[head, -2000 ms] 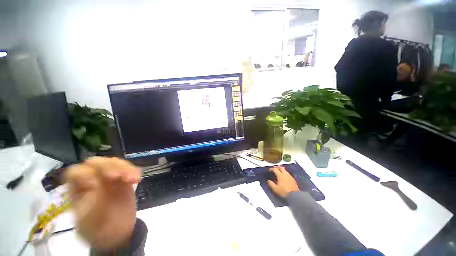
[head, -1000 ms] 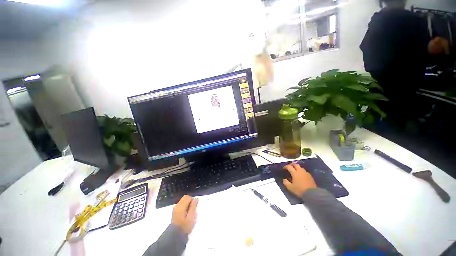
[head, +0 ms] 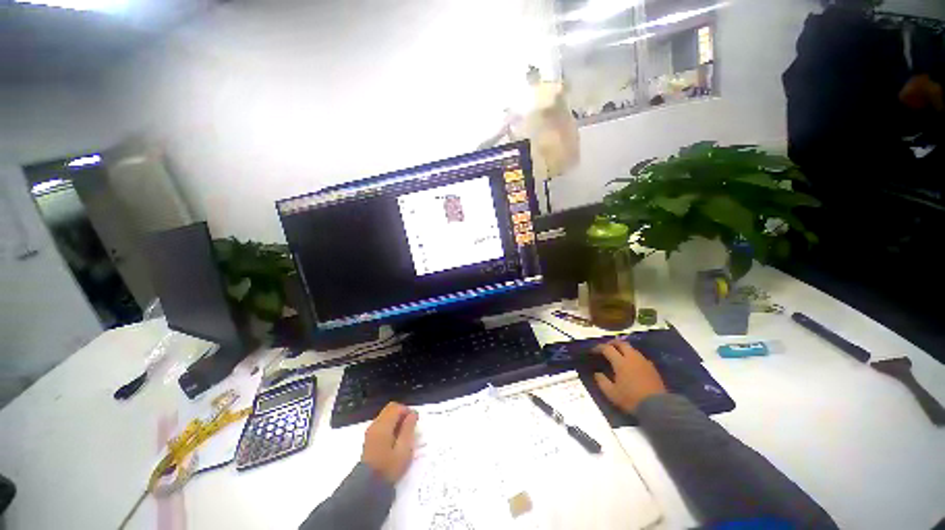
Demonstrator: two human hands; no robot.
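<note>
The monitor (head: 363, 248) shows a black screen with a white page, a small picture on it and an orange icon column. My right hand (head: 627, 378) rests over the mouse, which it hides, on the black mouse pad (head: 689, 378). My left hand (head: 391, 440) lies with curled fingers at the left edge of the style sheet (head: 466, 455); no object shows in it. The sheet has line drawings and a small tan swatch (head: 519, 504). A black and silver pen (head: 565, 422) lies on the papers. The keyboard (head: 440, 371) is behind my left hand.
Left are a calculator (head: 277, 422) and yellow tape measure (head: 194, 440). Behind the pad are a water bottle (head: 611, 280), potted plant (head: 715, 197) and pen holder (head: 722, 305). A turquoise bar (head: 748, 349) and long-handled tool (head: 912, 388) lie right. A person (head: 845, 104) stands beyond.
My left hand has come down from in front of the view onto the paper's edge. My right hand has stayed at the mouse. The view has shifted, showing the calculator and more tape measure.
</note>
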